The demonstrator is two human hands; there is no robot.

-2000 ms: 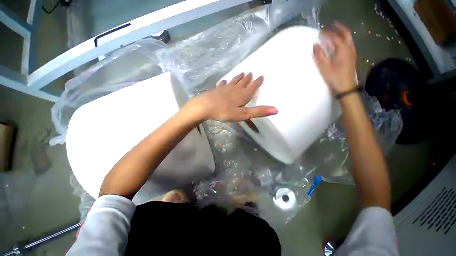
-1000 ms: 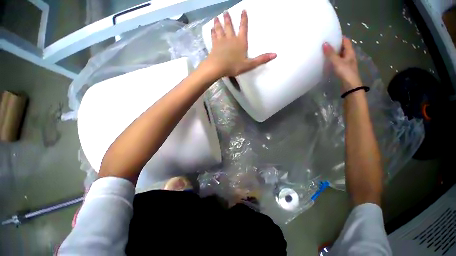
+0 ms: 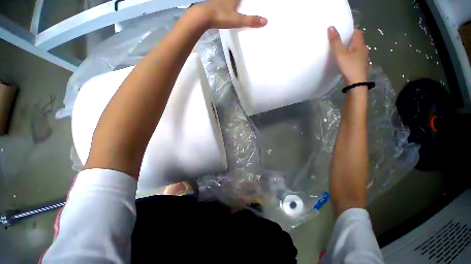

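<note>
A big white parent roll (image 3: 289, 62) lies on its side at the upper middle, cut off by the top edge. My left hand (image 3: 224, 14) lies flat near its left end, thumb out, fingers partly cut off by the top edge. My right hand (image 3: 352, 56) rests against its right end, thumb on the curved side, fingers apart. Neither hand closes around it. A second parent roll (image 3: 181, 124) lies to the left, partly behind my left forearm. Clear plastic wrap (image 3: 240, 139) spreads under and between the rolls. A dark core hole shows in the first roll's left end.
A pale machine frame (image 3: 98, 23) crosses the upper left. The silver shaft (image 3: 38, 210) lies at lower left, a brown tube (image 3: 6, 105) at the left edge. A white ring-shaped piece (image 3: 292, 204) and blue label (image 3: 321, 200) lie in front. A black fan (image 3: 426, 124) and vented cabinet (image 3: 449, 237) stand right.
The upper roll has moved away from me and turned, so its near end points more squarely at the left roll. Both hands moved with it; the left hand reaches the top edge.
</note>
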